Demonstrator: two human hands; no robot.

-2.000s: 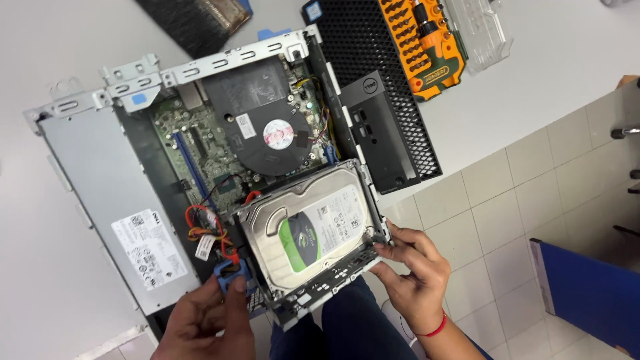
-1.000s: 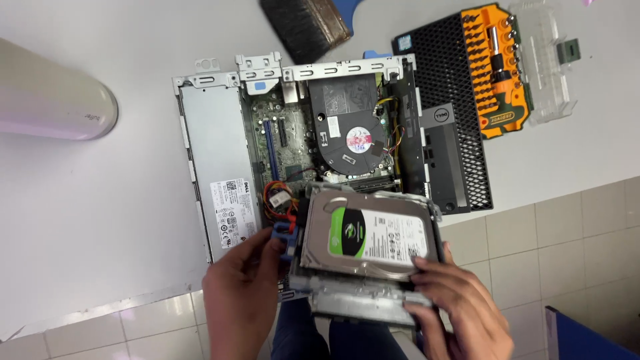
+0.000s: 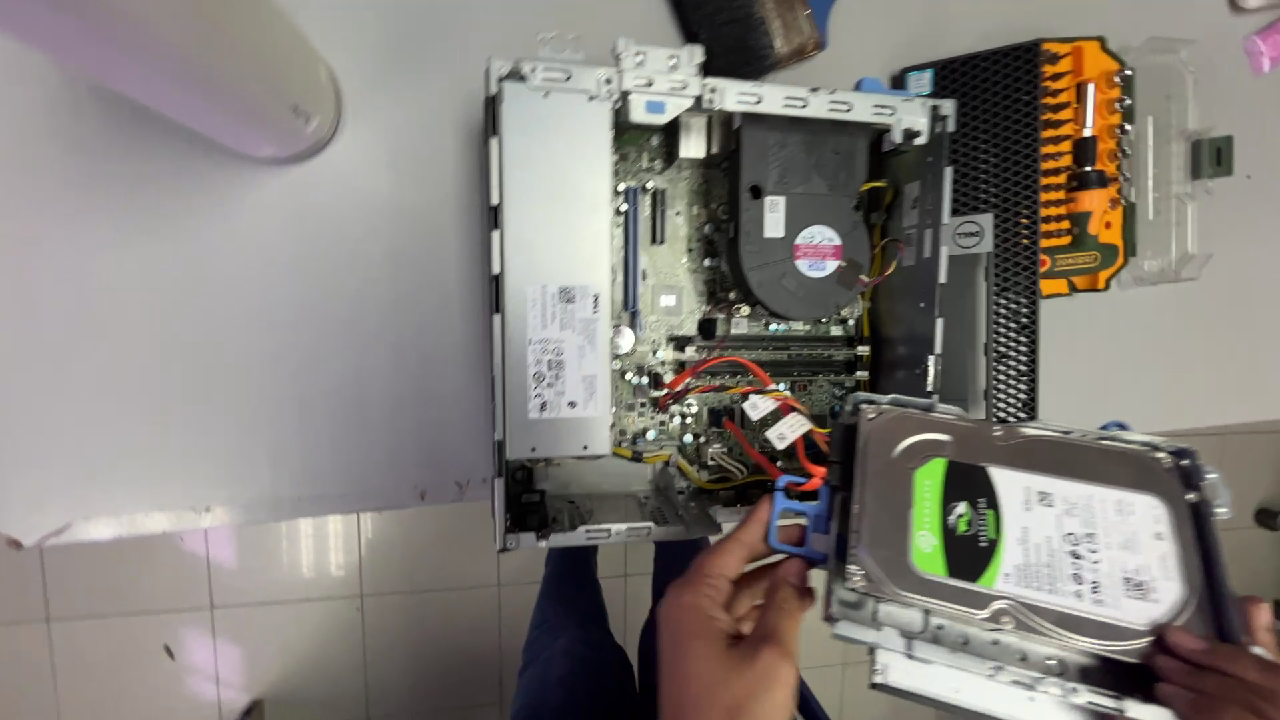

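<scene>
A hard drive (image 3: 1030,530) in its metal bracket is lifted over the lower right corner of an uncovered Dell desktop computer case (image 3: 555,270). My left hand (image 3: 735,620) grips the blue plastic latch (image 3: 797,518) on the drive's left side. Fingers of my right hand (image 3: 1215,655) hold the lower right corner of the bracket; part of that hand is out of frame. Red SATA cables (image 3: 740,370) run from the motherboard (image 3: 665,270) towards the drive's left end. The black blower fan (image 3: 805,215) and the memory slots (image 3: 770,350) show inside the case.
Right of the case lie a black mesh front panel (image 3: 1015,330), an orange screwdriver bit set (image 3: 1080,170) and its clear plastic lid (image 3: 1165,160). A brush (image 3: 745,35) lies behind. A pale cylinder (image 3: 230,80) stands at upper left. The table's front edge (image 3: 250,515) borders tiled floor.
The drive and its bracket have moved right, out from over the case's lower part, with both hands still on them. More of the memory slots and cables shows. The view has shifted.
</scene>
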